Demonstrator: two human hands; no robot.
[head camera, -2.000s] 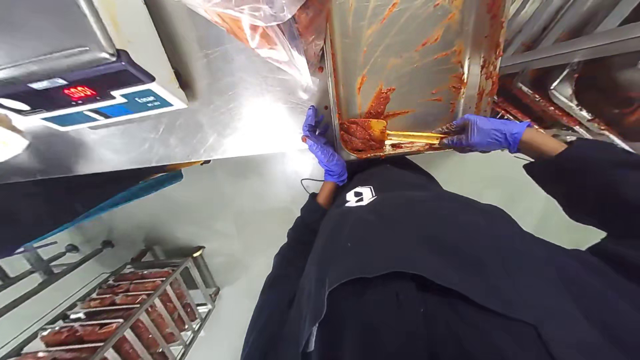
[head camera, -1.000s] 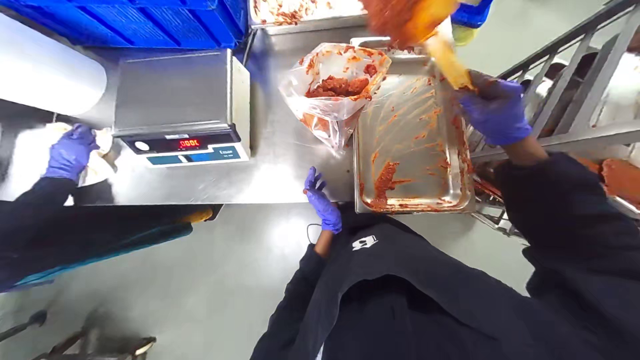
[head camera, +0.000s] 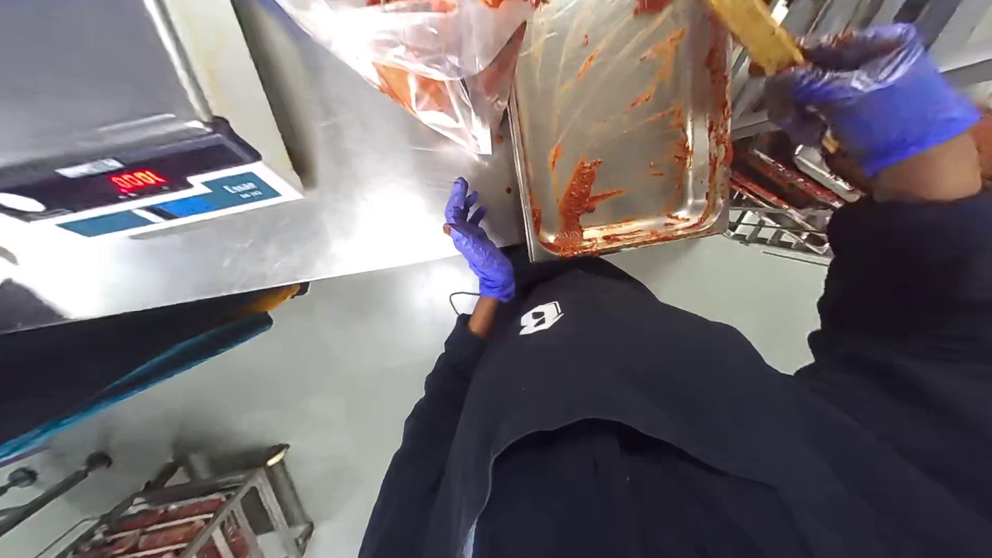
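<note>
My right hand (head camera: 876, 101), in a smeared purple glove, grips the yellow handle of a utensil (head camera: 756, 31) at the upper right; the utensil's far end lies outside the view. A shallow metal tray (head camera: 628, 108), streaked with red sauce or paste, lies left of that hand, thickest smears in its near left corner. My left hand (head camera: 475, 240), gloved too, is held with bent fingers at the table's edge, left of the tray, and holds nothing. Above it stands a clear plastic bag (head camera: 442, 74) with red, wet food inside, its top cut off by the frame.
A digital scale (head camera: 147, 186) with a lit red display sits on the steel table (head camera: 372, 194) at the left. Metal racks with reddish food stand at the lower left (head camera: 186, 519) and at the right (head camera: 783, 186). Another person's dark clothing (head camera: 101, 356) shows at the left edge.
Two seconds ago the utensil lay in the tray with red food on it; my right hand has since lifted it up and away. My left hand stays near the tray. The view has shifted and tilted.
</note>
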